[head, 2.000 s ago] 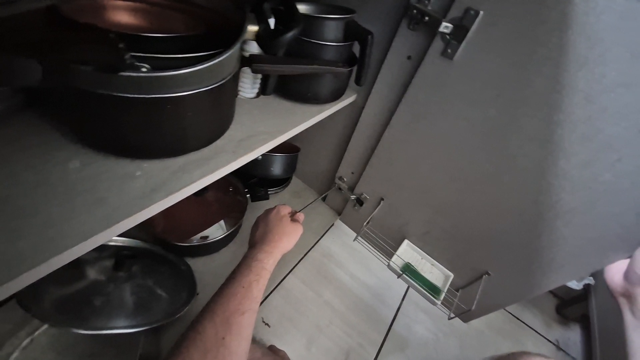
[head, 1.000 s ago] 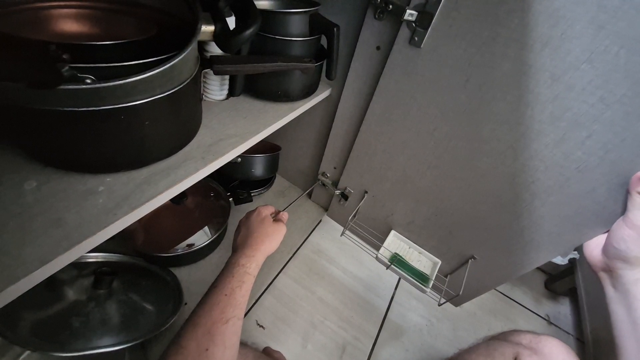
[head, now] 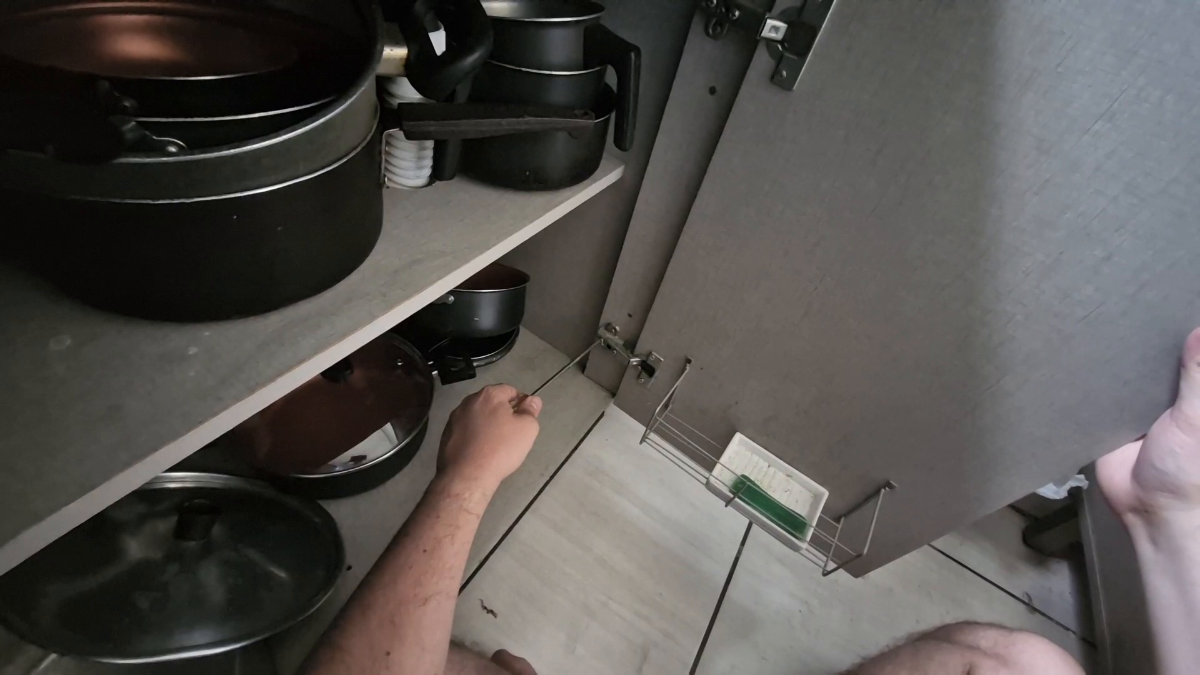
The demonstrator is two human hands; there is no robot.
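My left hand [head: 489, 433] is closed on the near end of a thin metal screwdriver [head: 566, 367]; its handle is hidden in the fist. The far tip meets the lower cabinet hinge [head: 615, 341], low on the cabinet's side wall. At the right edge, my right hand [head: 1155, 450] lies against the free edge of the opened cabinet door [head: 872, 281]; it is partly out of view, and its grip is hard to make out. An upper hinge [head: 793, 42] joins the same door near the top.
Stacked black pots [head: 216, 244] and saucepans [head: 534, 141] stand on the shelf [head: 450, 225]. Below it are a lidded pan [head: 375, 469], a small pot [head: 483, 309] and a glass lid [head: 178, 581]. A wire rack [head: 675, 445] on the door holds a white tray [head: 761, 469]. My knee is at the bottom.
My left hand stays by the lower hinge with the tool in its fist. My right hand remains at the door's edge. The view has shifted slightly.
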